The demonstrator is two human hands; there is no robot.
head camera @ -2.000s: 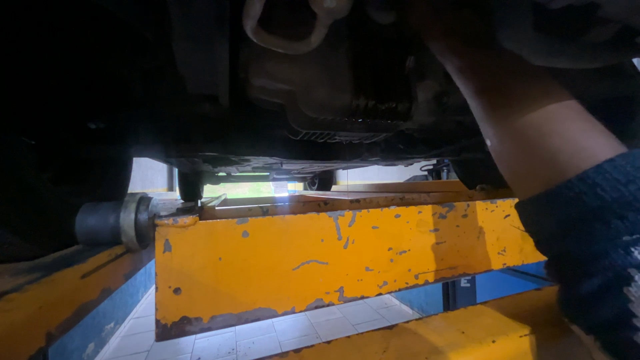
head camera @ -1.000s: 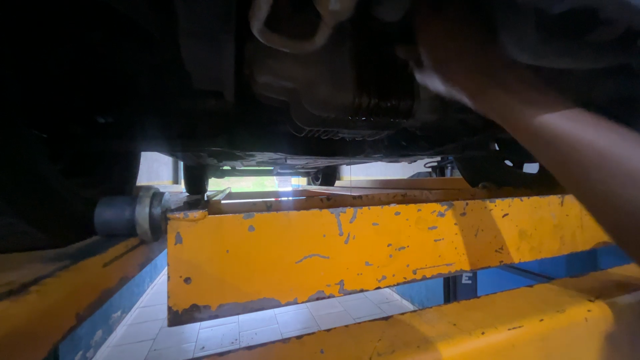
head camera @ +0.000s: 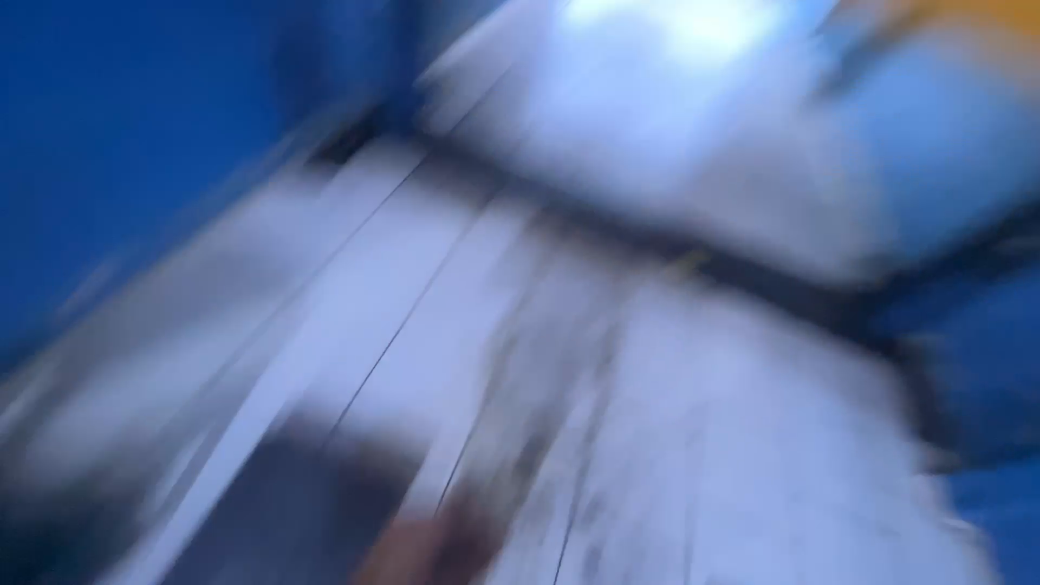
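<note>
Strong motion blur covers the whole head view. At the bottom edge, left of centre, shows a patch of bare skin [head camera: 431, 544], part of a hand or forearm. Left of it is a dark shape [head camera: 276, 504] that looks like a sleeve or other clothing. Which of my hands the skin belongs to cannot be told, nor whether it holds anything. Behind it spreads the pale tiled floor [head camera: 390, 317], with thin joint lines and darker smears.
A dark bar or cable [head camera: 601, 219] crosses the floor on a slant. Blue surfaces [head camera: 130, 114] stand at the left, with more blue at the right edge. A yellow-orange part [head camera: 991, 24] fills the top right corner. Bright light reflects off the floor at the top.
The view has swung from the vehicle's underside and yellow lift beams to the floor. The bare arm reaching up at the right under the vehicle is no longer seen there.
</note>
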